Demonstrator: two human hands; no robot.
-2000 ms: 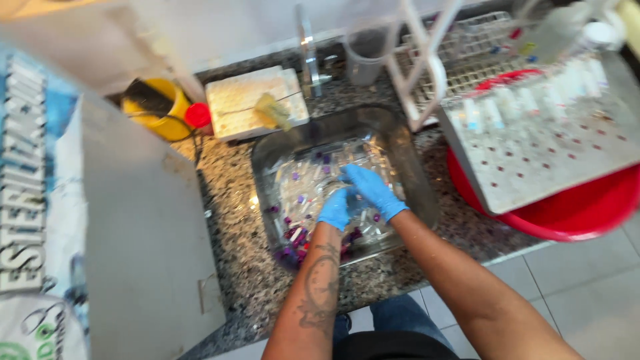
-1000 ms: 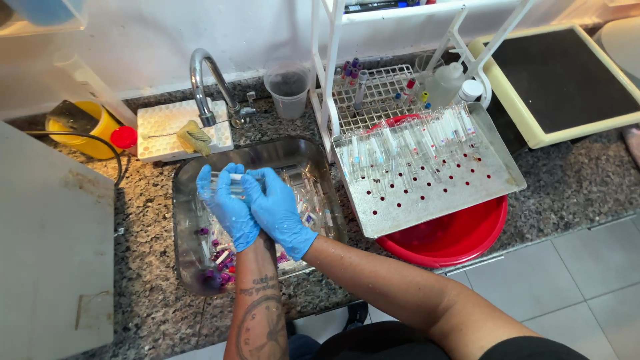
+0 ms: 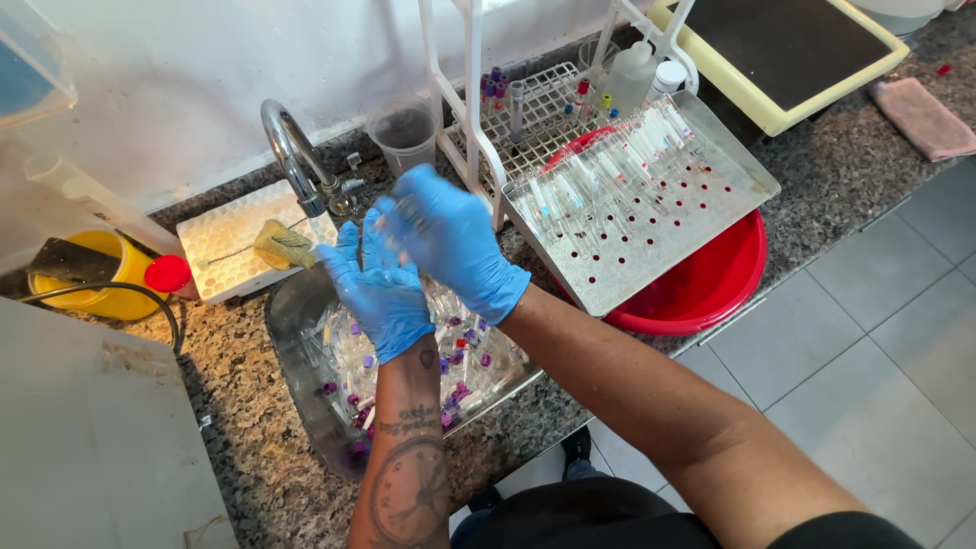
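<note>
Both hands wear blue gloves above a metal sink (image 3: 293, 313) full of glass tubes (image 3: 488, 374) and purple and red caps (image 3: 460, 390). My left hand (image 3: 385, 293) is palm up with its fingers spread. Over it, my right hand (image 3: 450, 236) is curled and blurred by motion; something small and clear, seemingly a tube, shows between its fingers, partly hidden. Right of the hands, a perforated metal tray (image 3: 648, 267) holds many clear glass tubes (image 3: 610, 179) lying side by side, and it rests over a red plastic basin (image 3: 709, 282).
The chrome faucet (image 3: 286, 145) rises behind the sink, beside a white tube rack (image 3: 229, 229) with a yellow mesh cloth (image 3: 282, 244) and a clear plastic cup (image 3: 404, 133). A yellow container (image 3: 133, 293) stands left. Behind the tray are a wire rack (image 3: 541, 114) and a squeeze bottle (image 3: 631, 76).
Two seconds ago both hands were down among the tubes in the sink; they are now raised above it. The left hand has opened, and the right has moved away from its palm. The view has shifted.
</note>
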